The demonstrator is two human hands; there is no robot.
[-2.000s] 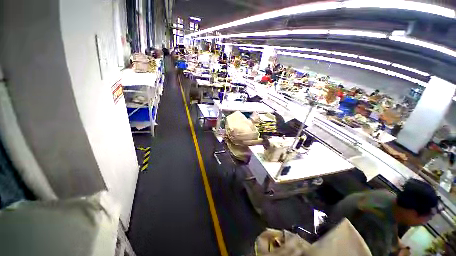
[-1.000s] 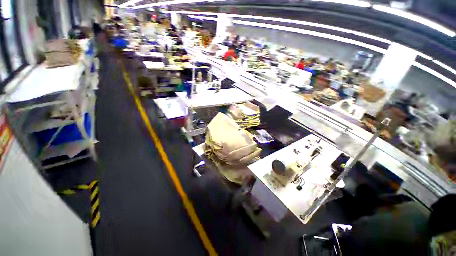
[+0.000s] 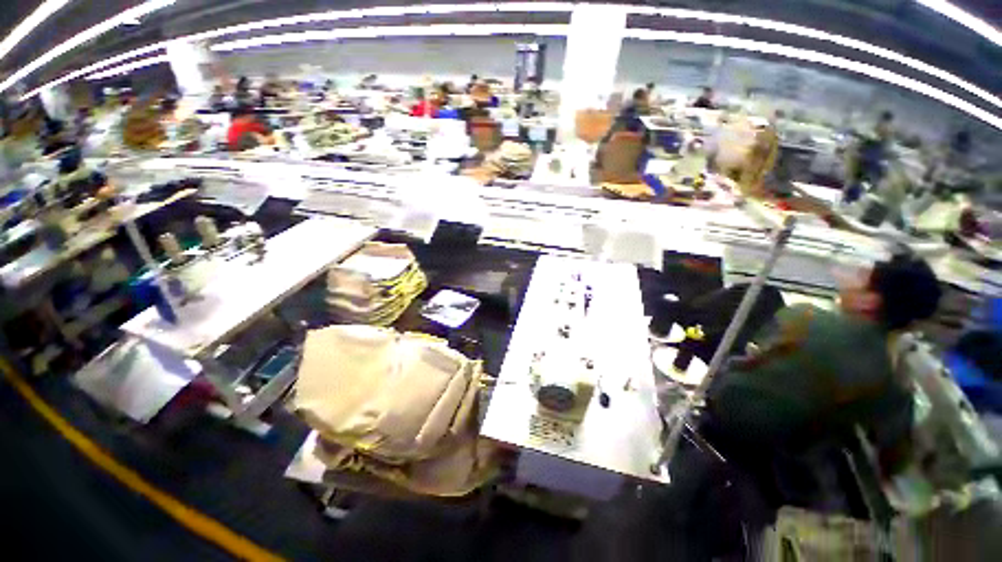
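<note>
Neither of my hands is in the picture. Nearest in front of me, a large draped stack of beige bag pieces (image 3: 385, 393) lies on a low stand. A second beige stack with yellow edges (image 3: 376, 283) stands just behind it. To the right is a white machine table (image 3: 514, 397) with an industrial sewing machine (image 3: 563, 386) at its near end. The machine's details are blurred.
A seated person (image 3: 819, 368) in dark green is at the right, beside a slanted metal pole (image 3: 731, 329). Another white table (image 3: 258, 280) stands at the left. A yellow lane line (image 3: 121, 478) crosses the dark floor at lower left. A long white line runs behind the tables.
The view has swung right. The wall and white shelves have left the picture, the lane line has moved to the lower left, and the beige stacks and machine table appear further left.
</note>
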